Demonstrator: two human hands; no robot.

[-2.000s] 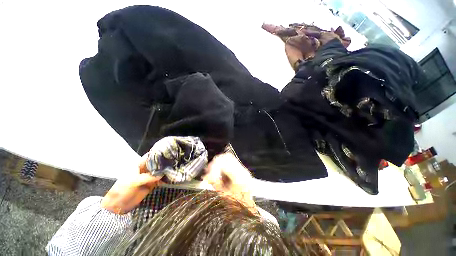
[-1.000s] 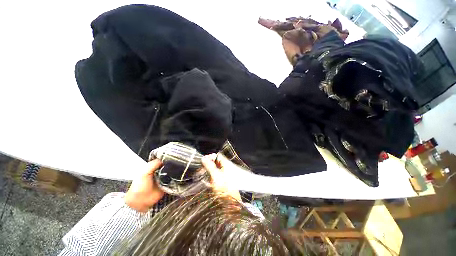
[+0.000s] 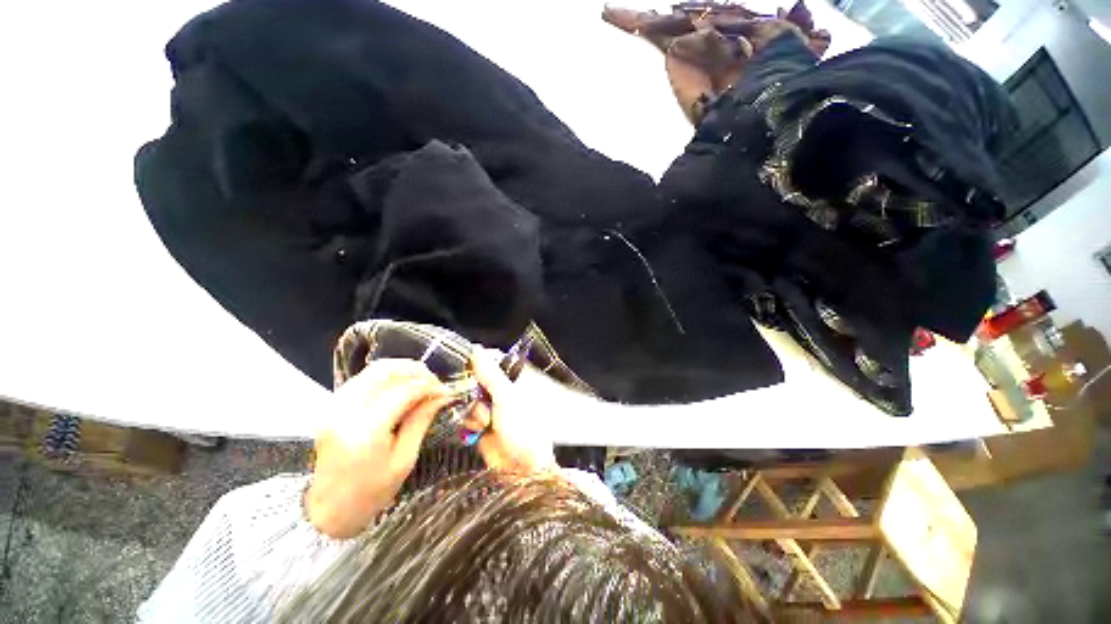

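The black garment (image 3: 402, 146) lies across the white table. Its sleeve (image 3: 457, 244) runs down toward me and ends in a turned-back plaid cuff (image 3: 420, 344) at the table's front edge. My left hand (image 3: 372, 445) holds the near left part of the cuff edge, fingers bent over it. My right hand (image 3: 512, 421) is close beside it at the cuff's right side, fingers pinched on the edge. A small dark tool (image 3: 517, 358) shows at the right-hand fingers, with a bit of blue and red below; what it is cannot be told. My hair hides the wrists partly.
A pile of black pieces with plaid edges (image 3: 902, 232) lies at the right, touching the garment. A brown cloth (image 3: 713, 55) lies beyond it. The white table's (image 3: 682, 427) curved edge is near me. A wooden stool (image 3: 928, 524) stands below right, and red items (image 3: 1017, 315) lie at the far right.
The cuff was held open between both hands; now the hands have come together at its near edge. The dark tool now shows at my right hand. The whole view has shifted slightly.
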